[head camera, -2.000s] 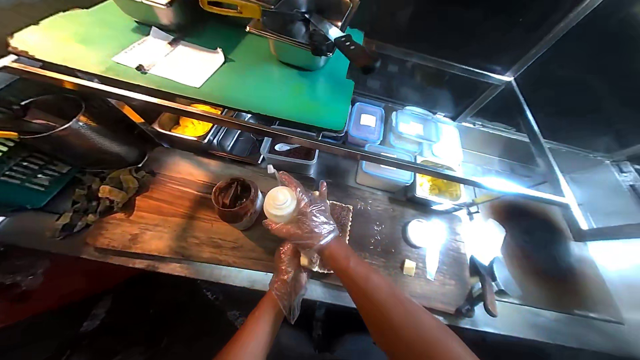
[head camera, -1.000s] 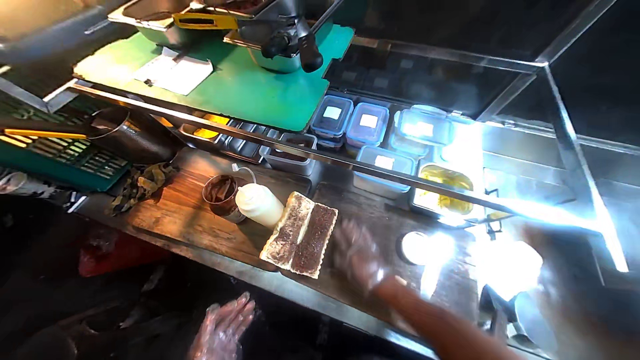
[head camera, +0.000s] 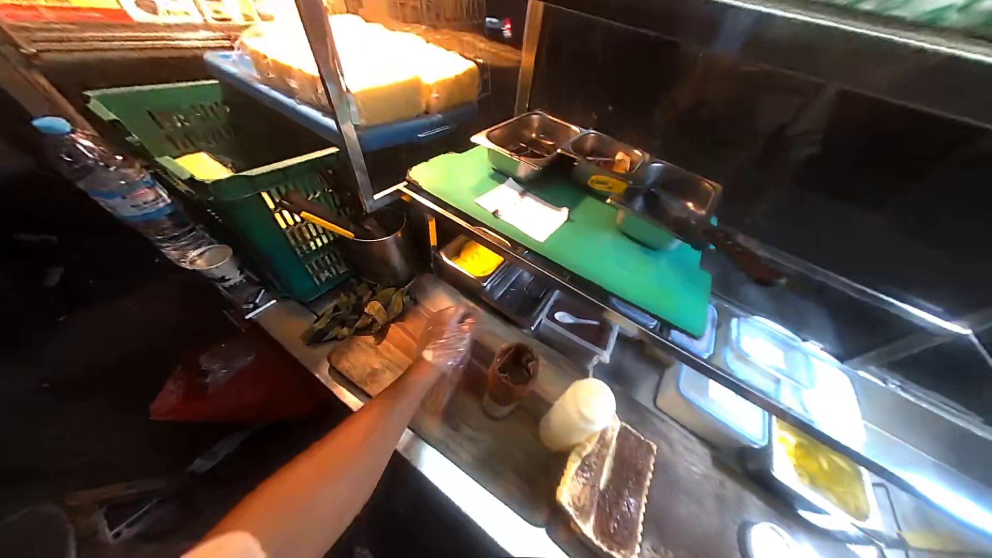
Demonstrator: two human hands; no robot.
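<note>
My left hand, in a clear plastic glove, is over the wooden board, just right of the dark green leaves. Its fingers are blurred, so whether they hold anything does not show. To its right stands a jar of dark brown spread, and beyond that a white squeeze bottle with a thin nozzle. Two bread slices topped with dark brown bits lie side by side next to the bottle. My right hand is out of view.
Above the counter, a shelf holds a green cutting board, white paper and metal pans. Below are containers of toppings and lidded plastic boxes. A metal pot, green crate and water bottle stand left.
The view has swung left. My left hand has moved from in front of the counter to over the wooden board. My right hand, beside the bread a second ago, has left view.
</note>
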